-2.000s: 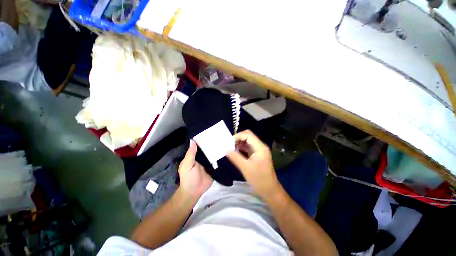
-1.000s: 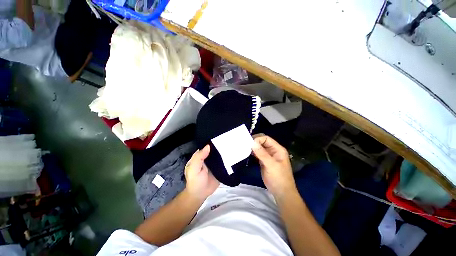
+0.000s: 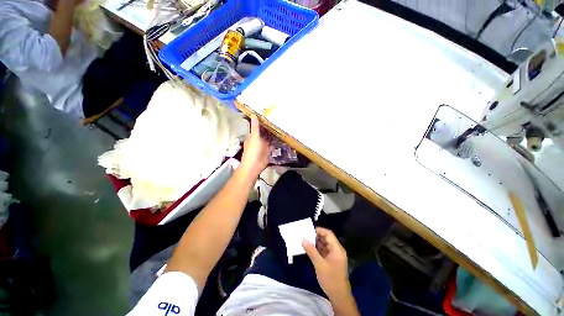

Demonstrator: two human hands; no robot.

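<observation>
The dark garment (image 3: 290, 199) lies across the lap, with a row of white teeth-like stitches along its right edge. A white square piece (image 3: 297, 237) lies flat on it. My right hand (image 3: 329, 254) pinches the right side of the white piece, thumb on top. My left hand (image 3: 255, 148) is stretched forward to the wood-edged table's near left corner, beside the cream cloth. Its fingers are at the table edge and partly hidden; whether they hold something cannot be seen.
The white table (image 3: 371, 105) carries a sewing machine (image 3: 532, 105) at right and a blue basket (image 3: 230, 92) of spools and a yellow-labelled item at its left end. Cream cloth (image 3: 179, 142) fills a box at left. A person's sleeve (image 3: 31, 43) shows top left. A red basket (image 3: 454, 296) is below right.
My left hand has left the dark garment and reached forward to the table corner. My right hand still holds the white piece. The view has shifted, showing more of the blue basket and sewing machine.
</observation>
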